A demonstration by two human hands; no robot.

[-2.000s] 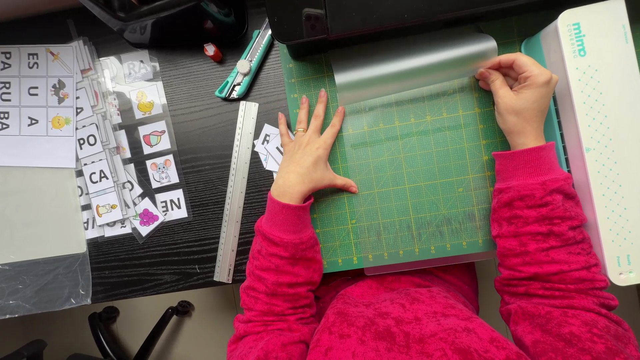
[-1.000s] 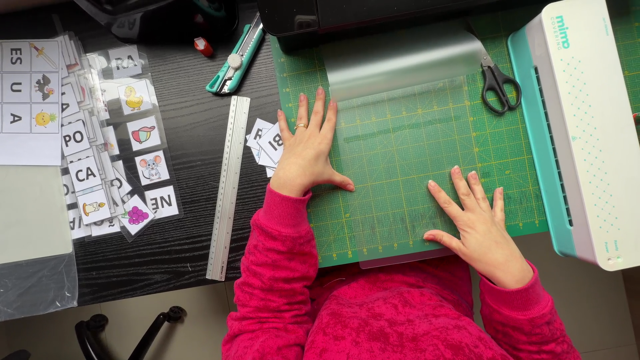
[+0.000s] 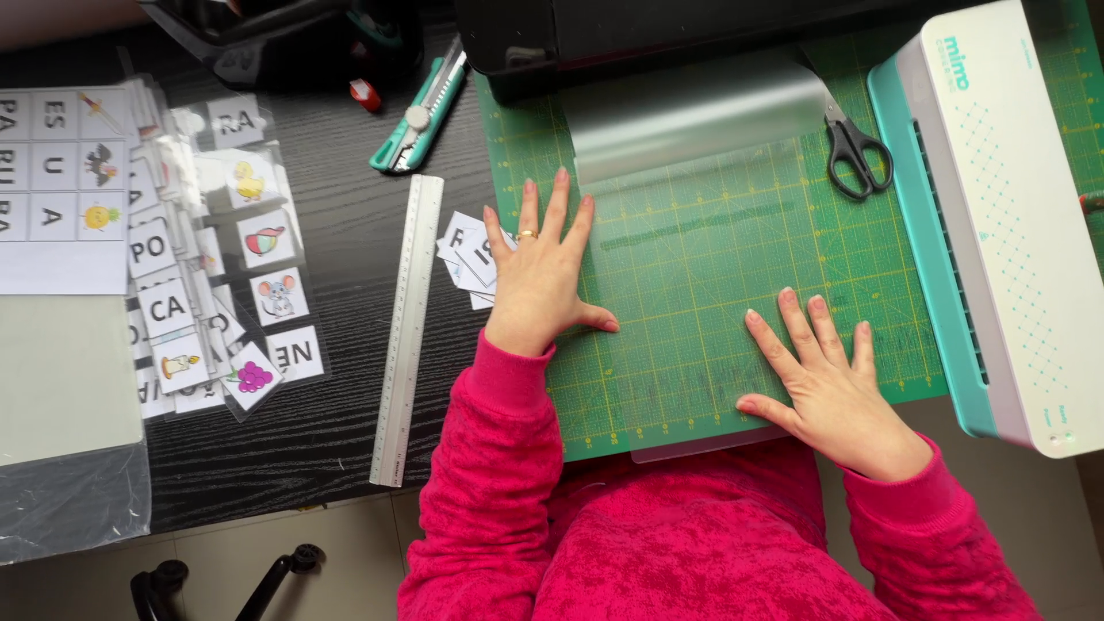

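Note:
A clear plastic sheet (image 3: 690, 259) lies on the green cutting mat (image 3: 906, 250), its far end curled over into a roll. My left hand (image 3: 543, 267) rests flat with spread fingers at the sheet's left edge and holds nothing. My right hand (image 3: 824, 379) lies palm down, fingers apart, on the lower right part of the sheet and mat. Black-handled scissors (image 3: 856, 159) lie at the sheet's upper right, their blades partly hidden by the curled film. Small cut paper cards (image 3: 474, 254) with letters sit just left of my left hand.
A metal ruler (image 3: 407, 332) and a teal utility knife (image 3: 420, 112) lie left of the mat. Laminated picture and letter cards (image 3: 280, 293) are piled farther left, by a printed sheet (image 3: 60, 190). A white and teal laminator (image 3: 1005, 224) stands at right. A black machine (image 3: 604, 39) borders the top.
My right hand has moved from the sheet's upper right corner down to its lower right part. The scissors now show where that hand was. My left hand stays at the left edge.

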